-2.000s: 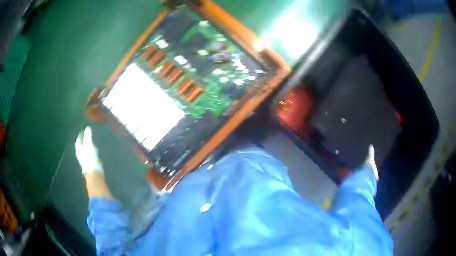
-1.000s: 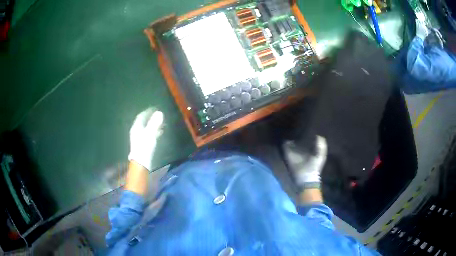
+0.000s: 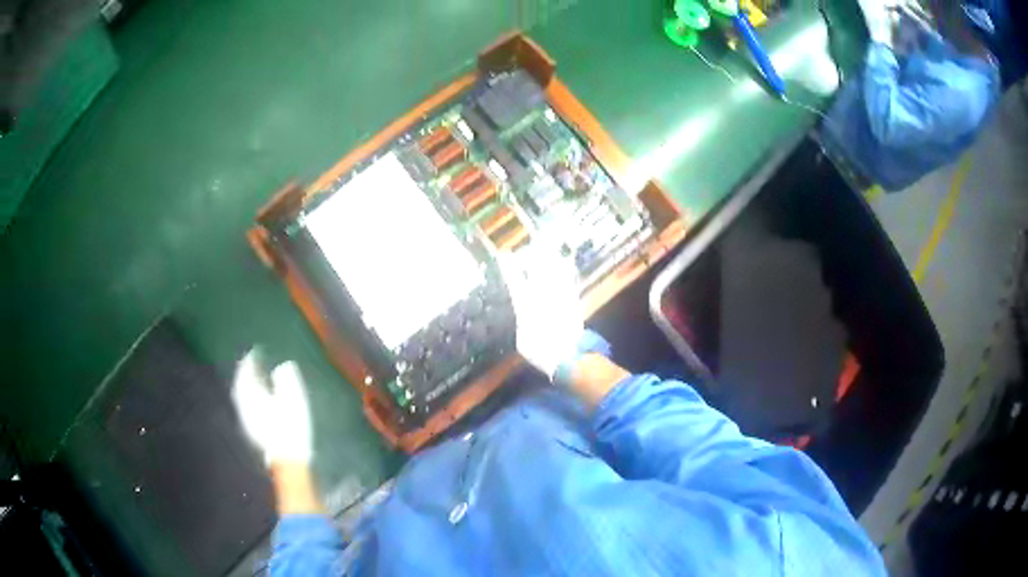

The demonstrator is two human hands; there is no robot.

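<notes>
A large circuit board lies parts side up in an orange-brown frame (image 3: pixel 327 358) with raised corners. It has a glaring white block (image 3: pixel 395 254), three copper coils (image 3: pixel 473 189) and black cylinders (image 3: pixel 457 338) along the near edge. My right hand (image 3: pixel 547 310), white-gloved, is over the board's near right part; its fingers are lost in glare, and its grip is unclear. My left hand (image 3: pixel 274 408), white-gloved, is open and empty left of the frame. A black flat cover (image 3: pixel 186 451) lies on the mat at left, beside my left hand.
A deep black bin (image 3: pixel 902 327) stands at right, with a dark flat piece (image 3: pixel 778 316) and something red inside. Green spools (image 3: pixel 685 20) and a blue tool (image 3: pixel 761 54) lie at the far right of the green mat (image 3: pixel 169 147). Another person's blue sleeve (image 3: pixel 924 101) is at upper right.
The black flat cover now shows on the mat at left; a dark sheet was over the bin by my right hand. My right hand has moved onto the board. The view has turned.
</notes>
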